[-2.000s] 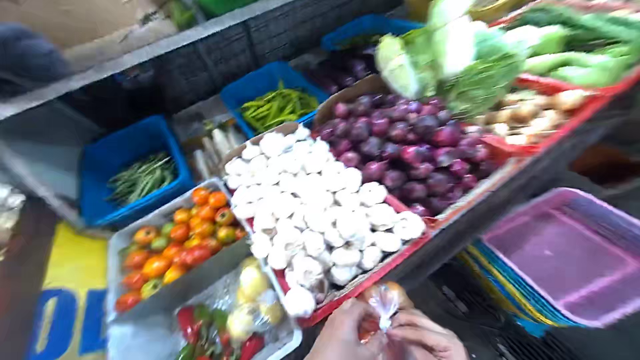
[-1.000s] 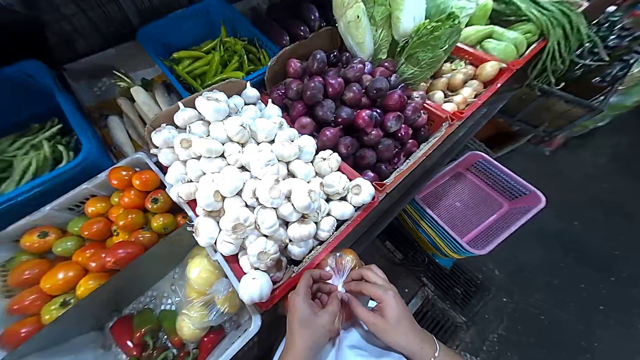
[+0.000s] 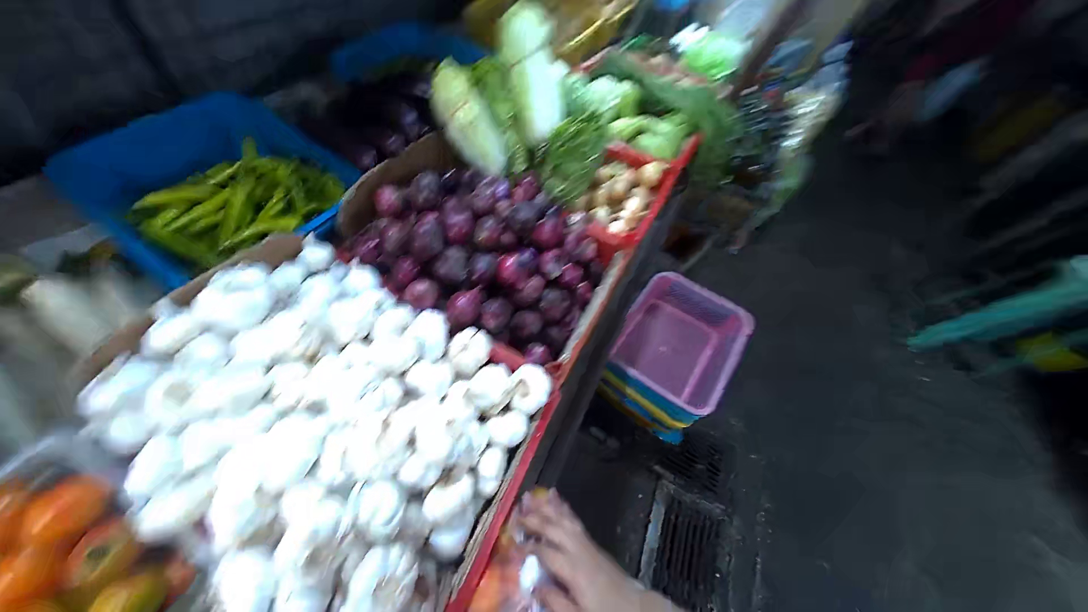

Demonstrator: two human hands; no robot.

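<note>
At the bottom middle, beside the red edge of the garlic tray, my right hand [image 3: 574, 552] is at a clear plastic bag [image 3: 510, 569] with orange-red contents, blurred. Its fingers lie against the bag's gathered part; how firmly they grip cannot be made out. My left hand is outside the view. White garlic bulbs [image 3: 340, 399] fill the tray just left of the bag. Red onions [image 3: 484, 246] are heaped beyond the garlic, and tomatoes [image 3: 76, 535] show at the lower left.
A blue crate [image 3: 212, 119] holds green peppers [image 3: 246, 204]. Leafy heads [image 3: 527, 85] and small pale onions [image 3: 625, 191] lie farther back. Stacked plastic baskets, a pink one [image 3: 680, 340] on top, stand on the floor right of the stall, near a drain grate [image 3: 688, 544].
The view has swung toward the right-hand walkway. Both hands were at the bag's gathered neck one second ago; now only my right hand shows beside the bag.
</note>
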